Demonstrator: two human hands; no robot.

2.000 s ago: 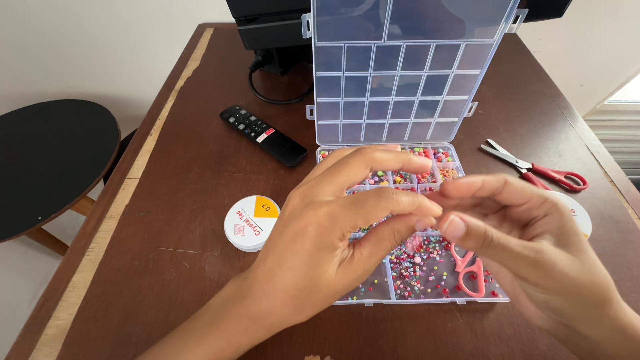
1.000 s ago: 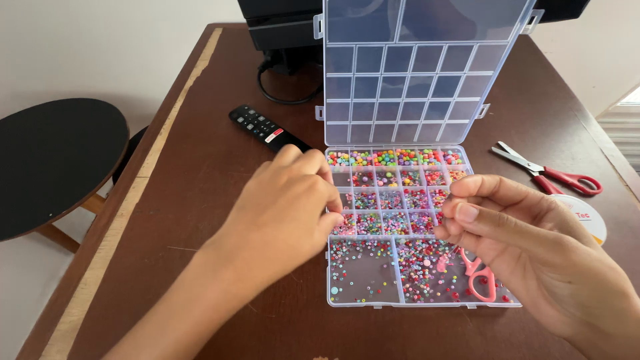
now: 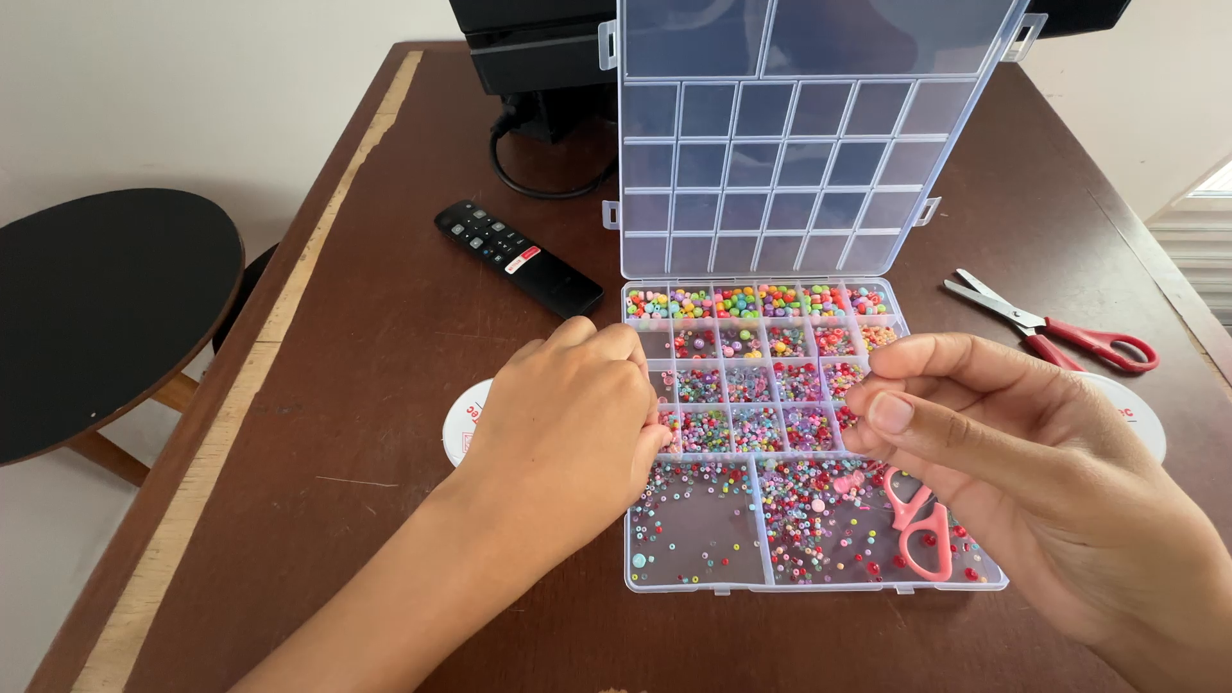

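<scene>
A clear plastic bead organizer box (image 3: 693,587) lies on the table with its lid (image 3: 770,207) raised and small coloured beads (image 3: 736,303) in its compartments. My left hand (image 3: 568,414) is over the box's left edge, fingers curled down; its fingertips are mostly hidden, so what it holds cannot be told. Above the right side of the box, my right hand (image 3: 1001,472) has thumb and forefinger nearly together; anything thin between them is too small to make out. Pink-handled small scissors (image 3: 929,544) lie in the lower right compartment, partly behind my right hand.
Red-handled scissors (image 3: 1068,332) lie right of the box. A round white spool (image 3: 1126,414) is partly behind my right hand, another (image 3: 462,419) behind my left. A black remote control (image 3: 520,260) lies at the left, near a black cable (image 3: 549,192). A black stool (image 3: 115,308) stands beside the table (image 3: 318,539).
My hands were close together over the box two seconds ago; they have since moved apart, the left one to the box's left edge. My right hand keeps its pinched shape.
</scene>
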